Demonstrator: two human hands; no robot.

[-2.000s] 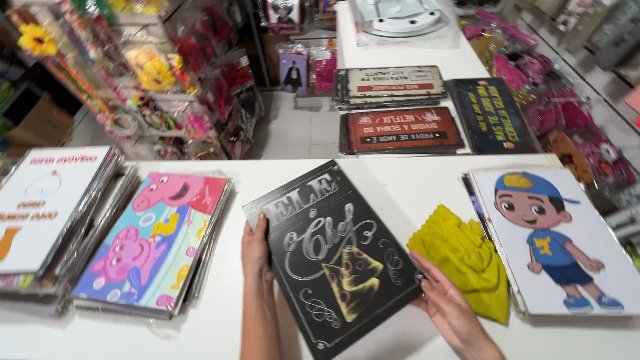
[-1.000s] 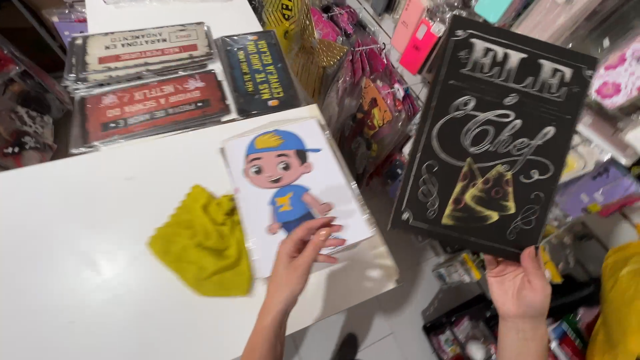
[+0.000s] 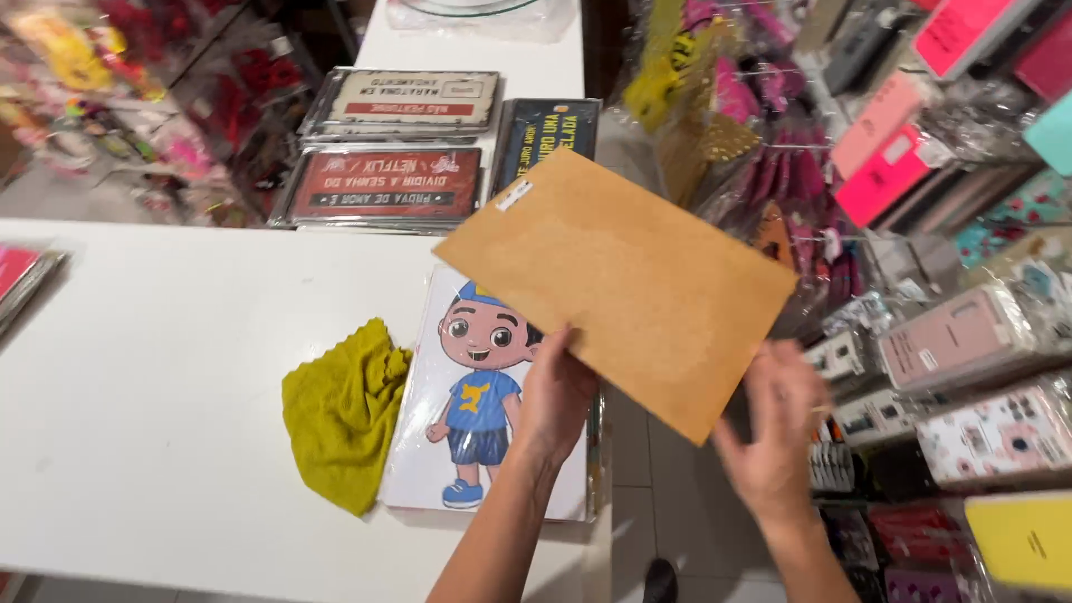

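A thin rectangular board point(image 3: 620, 293) is held tilted with its plain brown back up and a small label near one corner. My left hand point(image 3: 557, 398) grips its lower edge, thumb on the brown face. Beside the board's right corner is my right hand point(image 3: 770, 423), blurred, its fingers apart; whether it touches the edge I cannot tell. Beneath the board and my left forearm lies a plastic-wrapped stack topped by a cartoon boy picture point(image 3: 477, 402). A crumpled yellow-green cloth point(image 3: 343, 419) rests just left of that stack.
The white table point(image 3: 167, 402) ends right of the boy picture stack, with tiled floor beyond. Wrapped signs point(image 3: 385, 184) lie on a white surface behind. Phone cases point(image 3: 946, 335) hang in packets at the right, and blurred bagged goods point(image 3: 209, 109) fill a rack at the upper left.
The board's black printed face showed before; now its brown back does. My left hand has gone from over the boy picture to the board's edge. The board has come back left, over the stack.
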